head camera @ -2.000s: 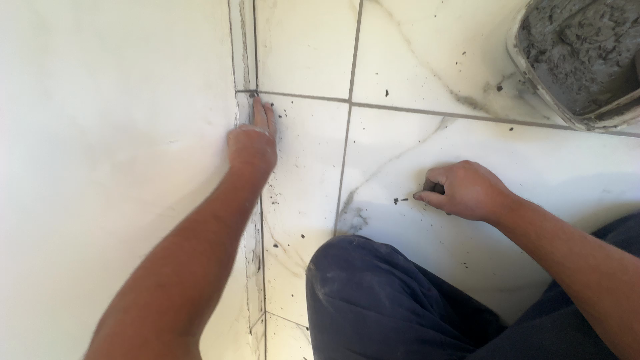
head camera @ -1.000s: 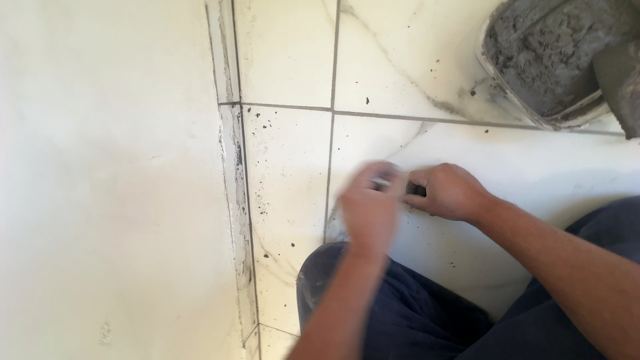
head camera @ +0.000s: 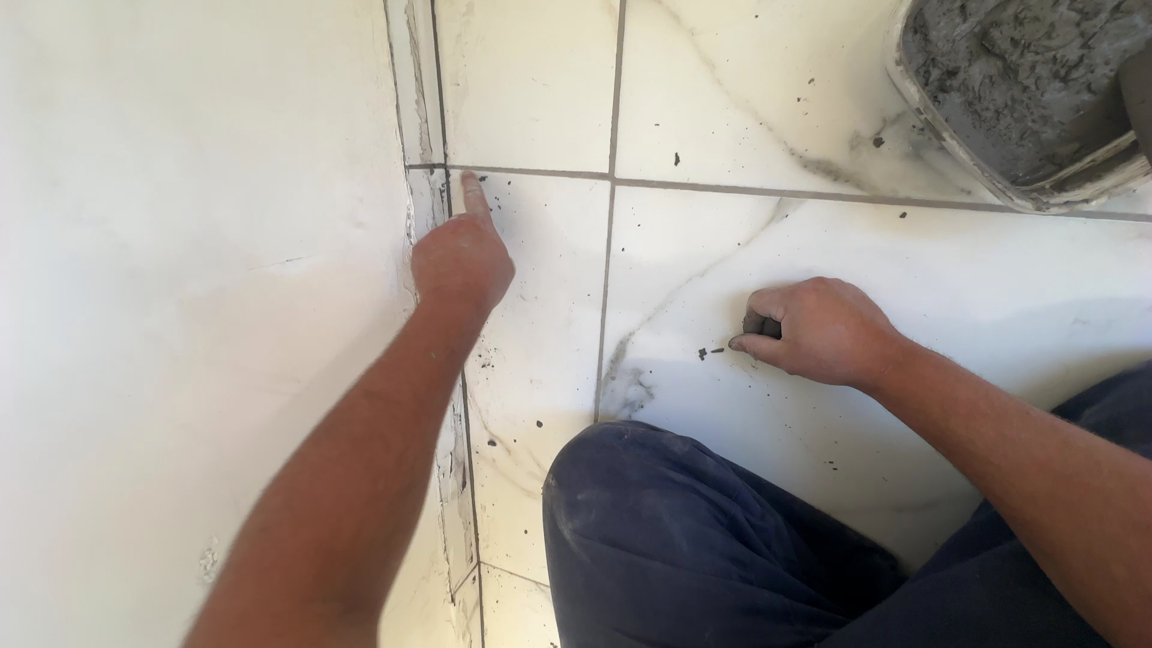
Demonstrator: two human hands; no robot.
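Observation:
My left hand (head camera: 463, 256) has its index finger stretched onto the marble-look floor tile (head camera: 549, 270), its tip by the corner where a dark grout joint (head camera: 531, 171) meets the joint along the wall. The other fingers are curled; nothing shows in them. My right hand (head camera: 814, 328) rests low over a larger tile, thumb and fingers curled around a dark lump of grout (head camera: 765, 326), partly hidden by the fingers. Small dark crumbs (head camera: 709, 353) lie just left of its thumb.
A pale wall (head camera: 198, 180) with a narrow skirting strip (head camera: 420, 99) runs along the left. At the top right stands a plastic tub (head camera: 936, 126) of grey grout (head camera: 999, 72), a dark tool partly in view at its edge. My knee (head camera: 621, 486) rises at the bottom centre. Crumbs dot the tiles.
A second ago my left hand was beside my right hand; it is now back at the wall joint, near where it was two seconds ago. My right hand stays over the large tile.

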